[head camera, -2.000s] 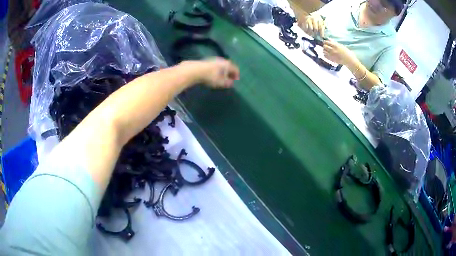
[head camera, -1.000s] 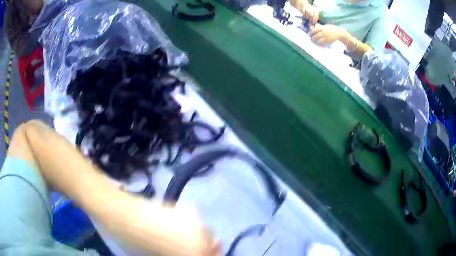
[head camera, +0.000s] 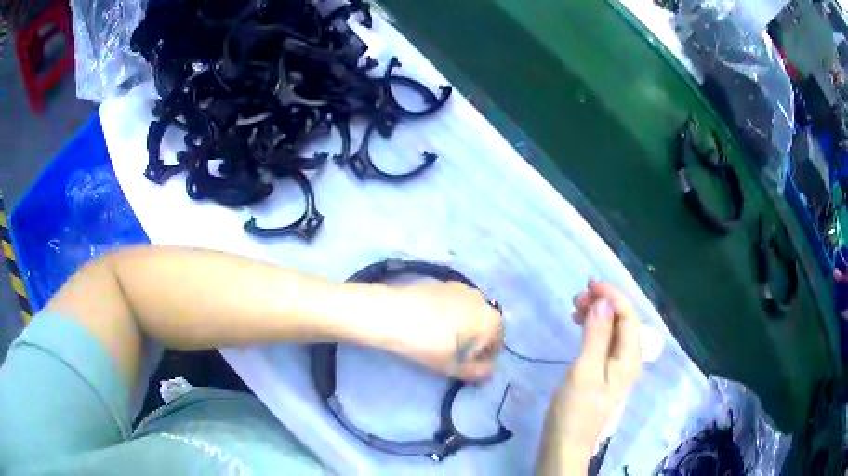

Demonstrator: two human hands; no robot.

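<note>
A black headband (head camera: 324, 367) lies curved on the white foam sheet (head camera: 483, 223) in front of me. A black yoke (head camera: 449, 418) is at its lower end, with a thin wire beside it. My left hand (head camera: 456, 330) is closed around the headband's other end and hides it. A thin dark cable (head camera: 539, 359) runs from there towards my right hand (head camera: 604, 349). My right hand is raised at the right with its fingers close together. Whether it holds the cable is too blurred to tell.
Loose yokes (head camera: 270, 102) are heaped at upper left, by a clear bag (head camera: 107, 56). The green belt (head camera: 576, 112) carries headphone frames (head camera: 707, 186). A small-parts bag (head camera: 758, 409) is at lower right; a blue crate (head camera: 79, 204) is at left.
My left hand has moved from over the belt to the headband, which now lies on the sheet. My right hand has come into view. The camera view has shifted down and right.
</note>
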